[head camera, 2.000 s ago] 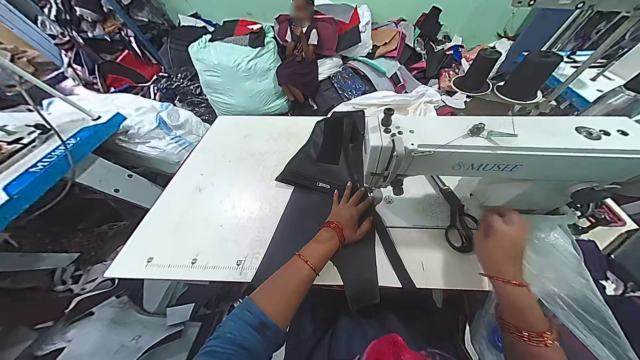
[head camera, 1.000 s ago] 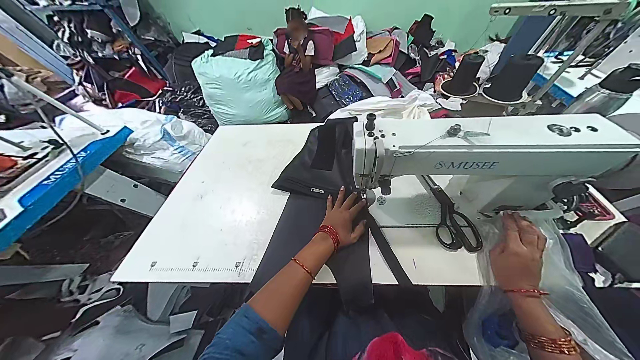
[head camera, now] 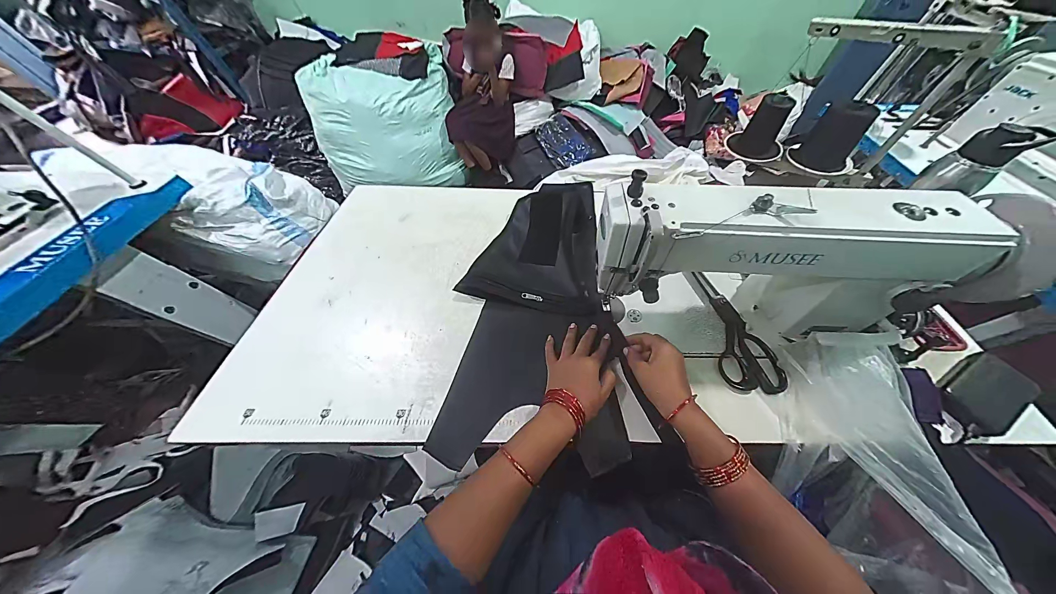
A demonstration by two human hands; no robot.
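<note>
Black fabric (head camera: 503, 355) lies on the white sewing table (head camera: 330, 330), its upper part with a zip pull running under the presser foot of a white Musee sewing machine (head camera: 825, 239). My left hand (head camera: 582, 371) rests flat on the fabric just in front of the needle area, fingers apart. Right beside it, my right hand (head camera: 656, 367) pinches a narrow black strip (head camera: 639, 392) between thumb and fingers, near the fabric's right edge. The strip runs down over the table's front edge. Black-handled scissors (head camera: 747, 355) lie to the right of my right hand, under the machine arm.
A clear plastic bag (head camera: 858, 412) hangs over the front edge at the right. Black thread cones (head camera: 833, 136) stand behind the machine. A person (head camera: 483, 91) sits among fabric heaps beyond the table, beside a pale green sack (head camera: 379, 124). Another blue-edged table (head camera: 91, 247) stands left.
My right hand has moved left from the plastic bag at the machine's right side and has taken hold of the black strip. My left hand has shifted slightly down on the fabric.
</note>
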